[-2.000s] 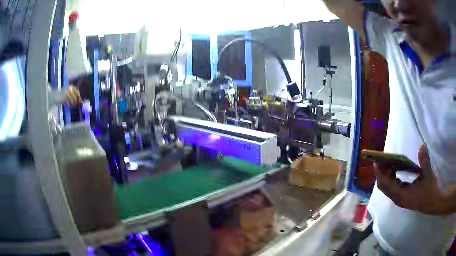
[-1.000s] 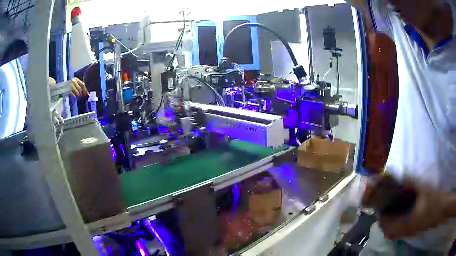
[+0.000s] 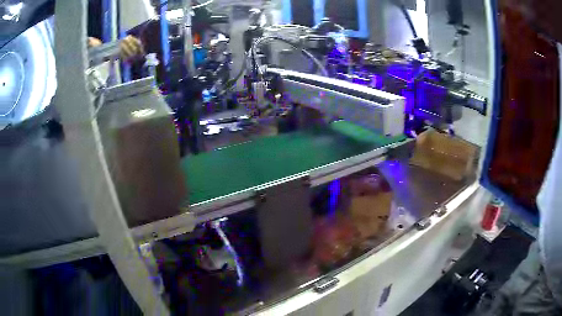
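Observation:
Neither of my hands shows in the picture. Nearest in front of me, a flat green conveyor belt (image 3: 259, 160) runs out of a brushed metal housing (image 3: 148, 166). A long white linear actuator (image 3: 345, 99) stands above the belt's far side. The belt shows no parts that I can make out. Behind it is the automatic assembly machine (image 3: 246, 80), with dense fixtures and cables under violet light. A large monitor (image 3: 28, 80) at the upper left shows bright concentric circles.
A white frame post (image 3: 101, 166) crosses the left side. An open cardboard box (image 3: 445, 155) stands right of the belt; another box (image 3: 371, 213) and reddish bagged stuff (image 3: 333, 241) lie below. A blue-framed, orange-brown guard door (image 3: 524, 105) and part of a person are at the right. Another person's fingers (image 3: 129, 47) show behind the housing.
The view has tilted down and turned left, so the machine sits higher and further right. The person at the right, earlier holding a phone-like object, is now mostly out of view.

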